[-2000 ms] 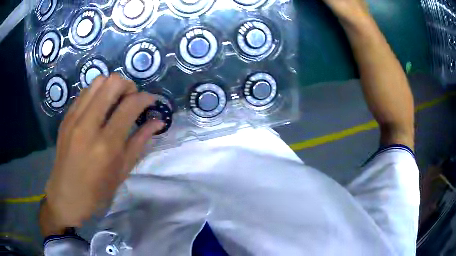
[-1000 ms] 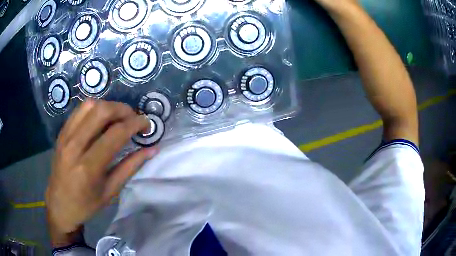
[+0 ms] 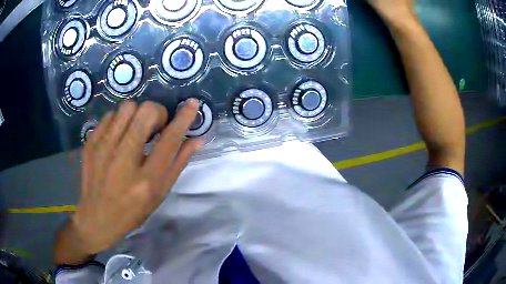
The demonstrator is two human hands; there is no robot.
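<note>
A clear blister tray (image 3: 277, 69) lies across the upper view, its near edge by the white garment. Round parts with silver-white rings and pale centres, such as this one (image 3: 244, 47), sit in its pockets in rows. My left hand (image 3: 125, 166) is over the tray's near left. Its index fingertip rests on a round part (image 3: 205, 119) in a near-row pocket, with the thumb just below it. The hand partly covers other near-row pockets; what lies under the palm is hidden. My right hand (image 3: 391, 6) is cut off by the top edge, its fingers out of view.
A dark green surface (image 3: 438, 50) lies beyond and right of the tray. A ribbed clear stack (image 3: 492, 50) stands at the upper right edge. Grey floor with a yellow line (image 3: 383, 156) shows below. My right forearm comes down the right side.
A round part held at my left fingertips, one second ago overlapping a near-row pocket, no longer shows at them. The index finger has moved onto the part in the pocket. The tray appears further right.
</note>
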